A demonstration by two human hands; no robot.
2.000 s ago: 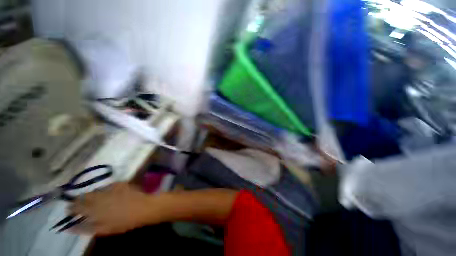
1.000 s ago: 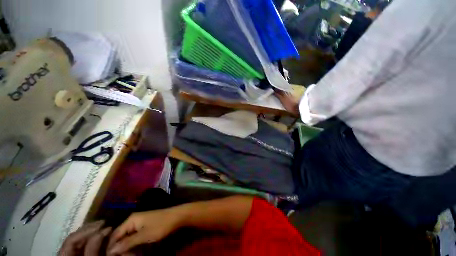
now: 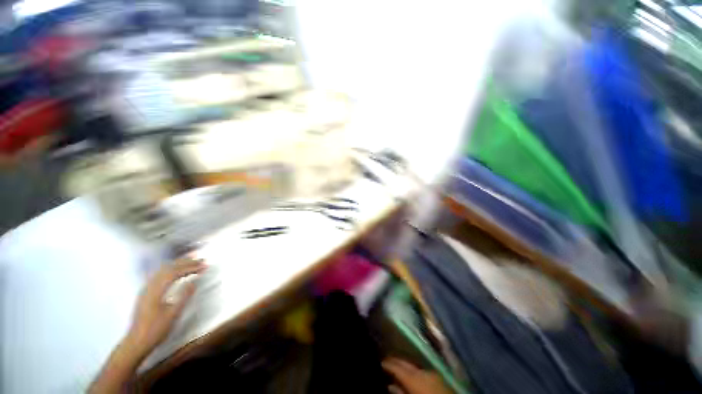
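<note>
The view is blurred. My left hand [image 3: 160, 306] is at the table's front edge, left of centre, with fingers bent and thumb apart; whether it holds anything is unclear. My right hand [image 3: 416, 377] is low at the bottom edge, partly cut off, beside dark cloth; its grip cannot be made out. The dark thread snips [image 3: 264, 232] lie on the white table [image 3: 269, 269]. The shears [image 3: 339, 212] lie to their right, smeared by blur. The cream sewing machine [image 3: 246, 146] stands behind them, its needle area not clear.
A green basket [image 3: 531, 154] and blue material [image 3: 635, 131] are at the right. Dark grey fabric [image 3: 493, 323] lies below them. A pink item [image 3: 346, 273] is under the table edge. Part of a person is at the far right edge. A blurred red shape [image 3: 31, 123] is at far left.
The view has swung left, so the machine and table appear further right. My hands, close together before, are now apart: left at the table edge, right low.
</note>
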